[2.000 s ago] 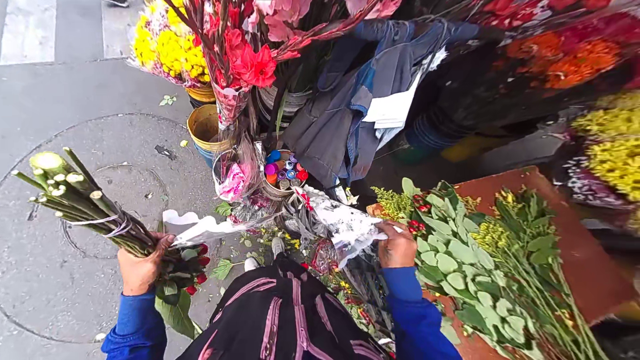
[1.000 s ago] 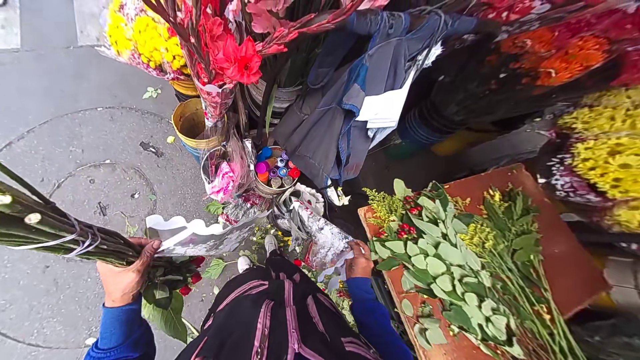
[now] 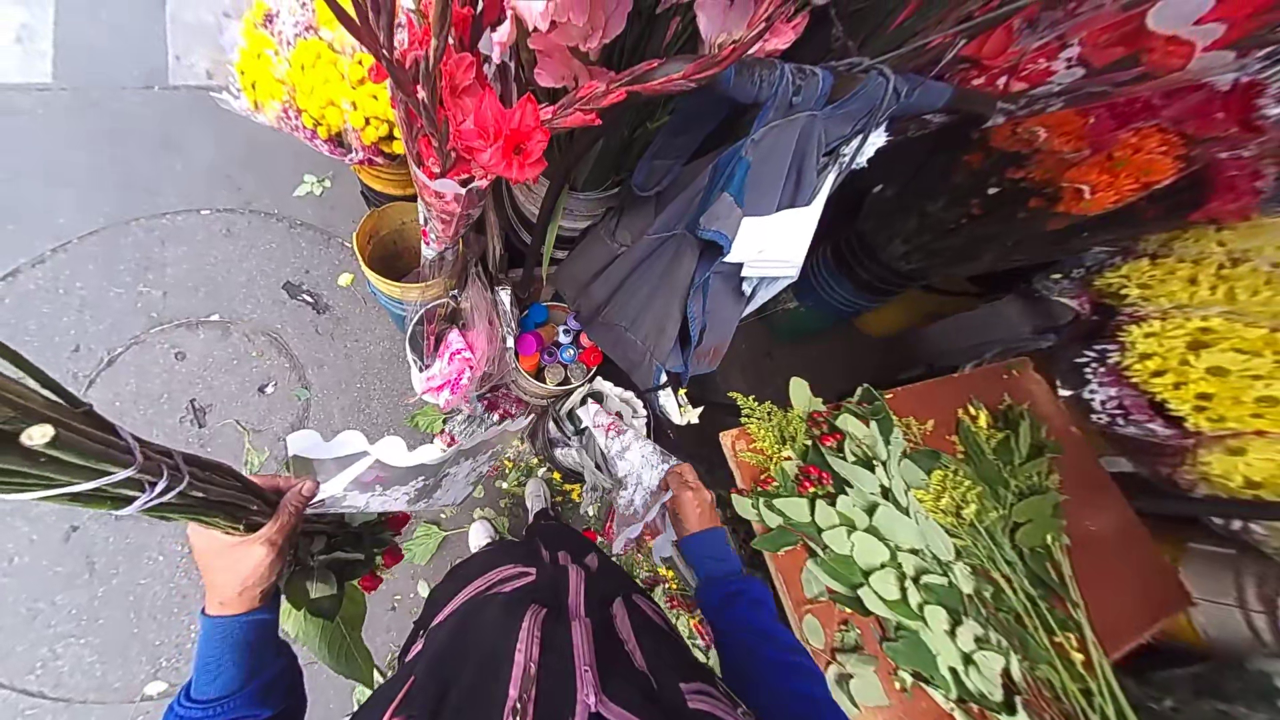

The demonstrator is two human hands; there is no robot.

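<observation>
My left hand (image 3: pixel 250 550) grips a bundle of thick green stems (image 3: pixel 120 455) tied with pale string, stem ends toward the left edge. Red flower heads (image 3: pixel 385 555) and leaves hang below that hand. A clear plastic sheet with a white scalloped edge (image 3: pixel 370 455) reaches from the left hand toward the middle. At the centre, my right hand (image 3: pixel 690 500) holds the edge of a clear wrap with white patterning (image 3: pixel 630 450). Whether both pieces are one sheet cannot be told. Just right of this hand, eucalyptus-like foliage (image 3: pixel 880 540) with red berries and yellow sprigs lies on a reddish-brown board (image 3: pixel 1110 540).
A container of spray cans (image 3: pixel 555 350) stands ahead, beside a yellow-and-blue bucket (image 3: pixel 390 250). Red gladioli (image 3: pixel 490 130), yellow flowers (image 3: pixel 340 90) and a grey-blue garment holding white paper (image 3: pixel 690 220) are beyond. Yellow daisies (image 3: pixel 1190 370) stand at right. Leaves litter the ground.
The stem bundle has tipped from slanting upward to lying nearly level toward the left edge. My right hand has moved from near the foliage's upper left inward and lower, still on the wrap.
</observation>
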